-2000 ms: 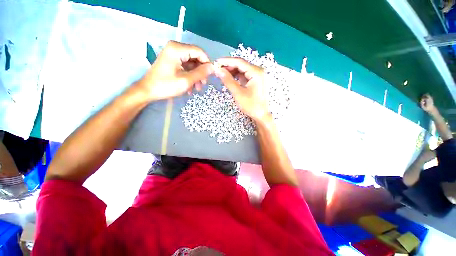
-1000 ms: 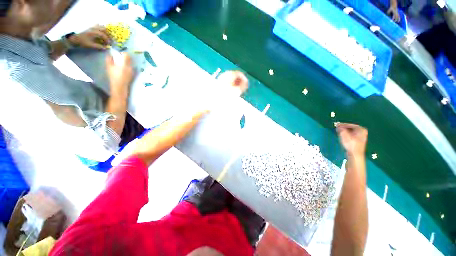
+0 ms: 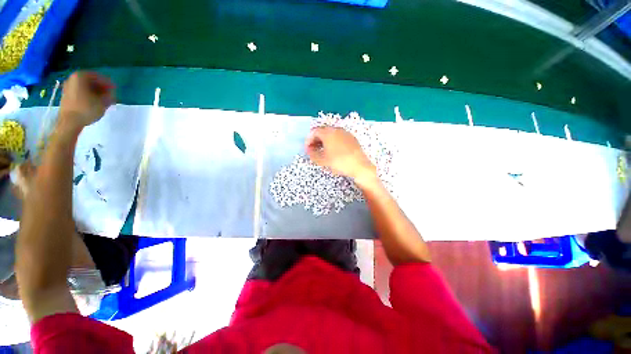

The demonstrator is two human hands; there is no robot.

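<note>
A loose heap of small white plastic parts (image 3: 315, 185) lies on the grey-white covered table (image 3: 197, 187). My right hand (image 3: 335, 150) is over the upper part of the heap with its fingers curled; whether it holds a part cannot be seen. My left hand (image 3: 87, 97) is raised at the far left, over the green edge strip, with curled fingers; it is slightly blurred and I cannot tell if it holds anything.
The dark green conveyor belt (image 3: 207, 28) beyond carries several small pale pieces (image 3: 252, 47). A blue tray of yellow pieces (image 3: 21, 41) is at the upper left. Yellow pieces (image 3: 12, 136) and a coworker's hand (image 3: 23, 177) are at the left edge. A blue stool (image 3: 183, 266) stands below the table.
The view has swung back to face the table squarely. My left hand is now at the far left above the edge strip. My right hand has moved from the belt side back over the heap.
</note>
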